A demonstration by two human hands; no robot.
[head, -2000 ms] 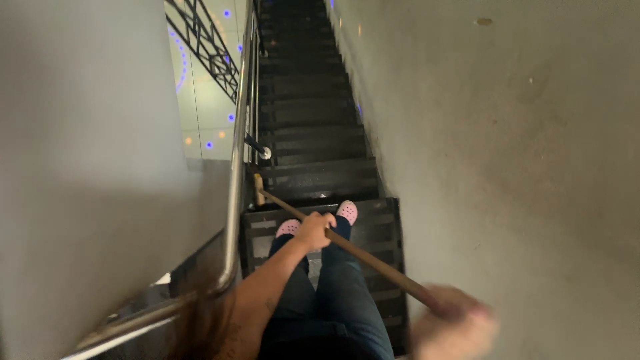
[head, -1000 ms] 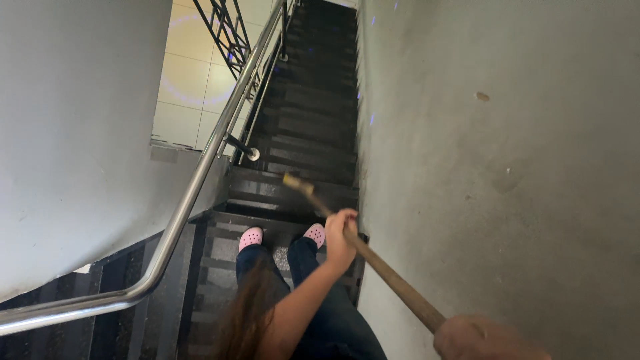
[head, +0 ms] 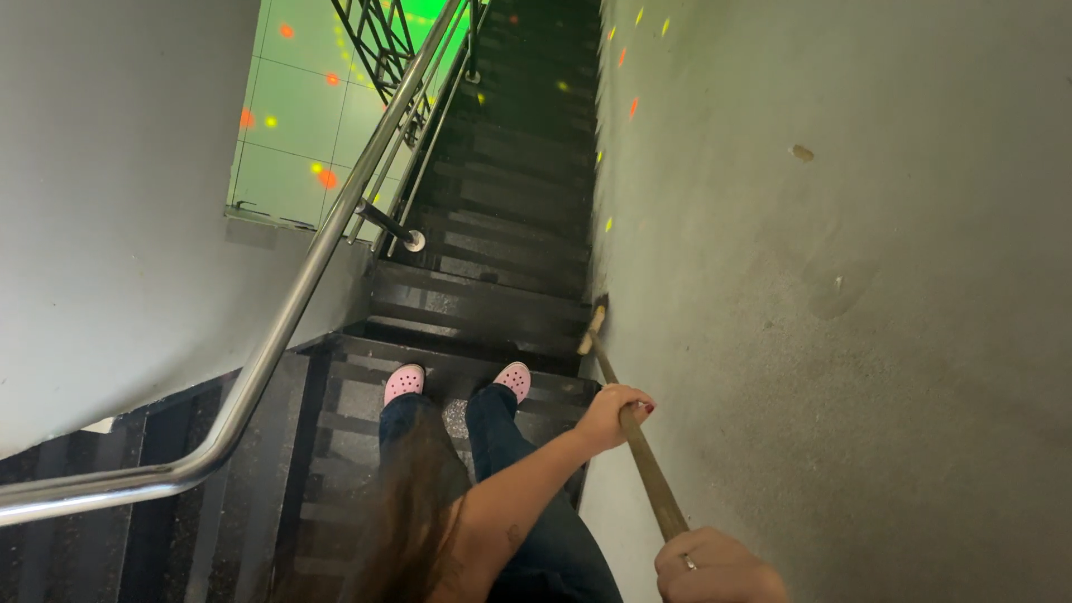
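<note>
My left hand [head: 615, 417] is closed around the middle of a long wooden handle [head: 653, 477]. Closer to the camera, at the bottom right, my right hand [head: 716, 568], with a ring on one finger, grips the same handle near its upper end. The handle slants down to a broom or brush head [head: 593, 330] with a pale wooden block. That head is at the right side of a stair just below my feet, against the foot of the wall. Its dark bristles show only in part.
Dark steps [head: 502, 226] descend ahead between a metal handrail [head: 293, 301] on the left and a grey wall [head: 837, 352] on the right. My feet, in pink clogs [head: 405, 383], stand on a dark step. Coloured light spots fall on a tiled floor [head: 289, 109] below.
The brush head has moved from the left side of the stairs, by the railing, across to the right wall. Both hands have stayed on the handle. The light below has turned green.
</note>
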